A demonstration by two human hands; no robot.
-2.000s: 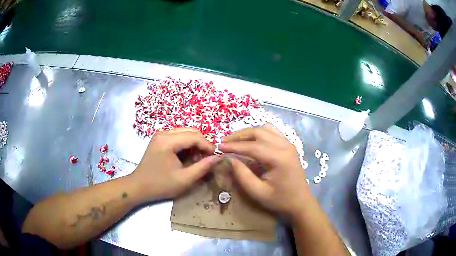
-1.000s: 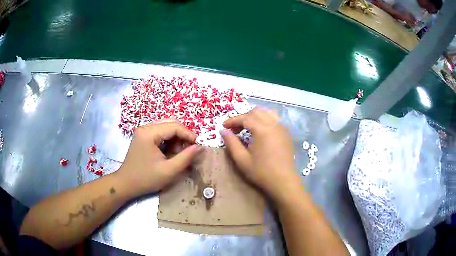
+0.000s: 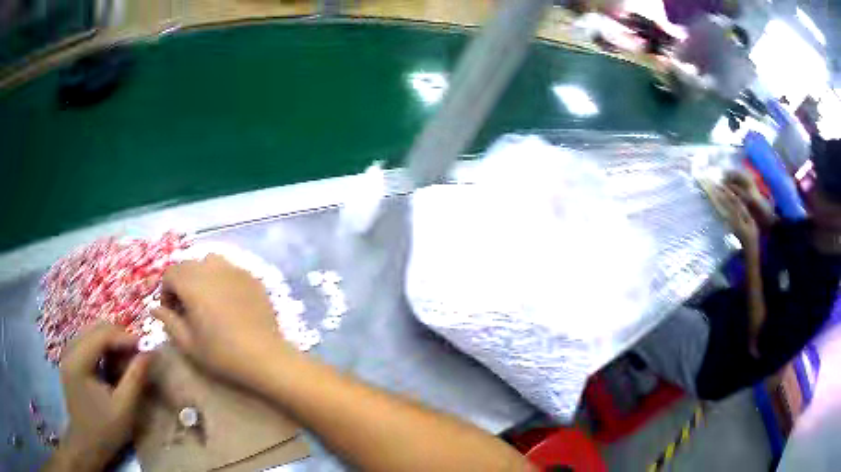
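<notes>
A heap of small red-and-white parts [image 3: 106,281] lies on the metal table, with white rings [image 3: 295,318] spread to its right. My left hand [image 3: 103,387] is at the lower left, thumb and forefinger close together over the left edge of the cardboard pad [image 3: 240,433]. My right hand [image 3: 217,309] is at the near right edge of the heap, fingers bent. The image is blurred, and whether either hand pinches a small part cannot be seen. A small round pale piece [image 3: 189,418] sits on the dark stain of the pad.
A large clear bag of white parts [image 3: 516,286] lies to the right, beside a grey post [image 3: 475,92]. A white cone-shaped item [image 3: 366,198] stands at the table's far edge. A green belt [image 3: 258,101] runs beyond, with a dark bundle [image 3: 92,78]. Another person [image 3: 784,286] sits at right.
The view has swung right, so the heap, pad and hands now appear at lower left and the bag near the middle. The person at right has come into view. My right hand's fingers are more bent.
</notes>
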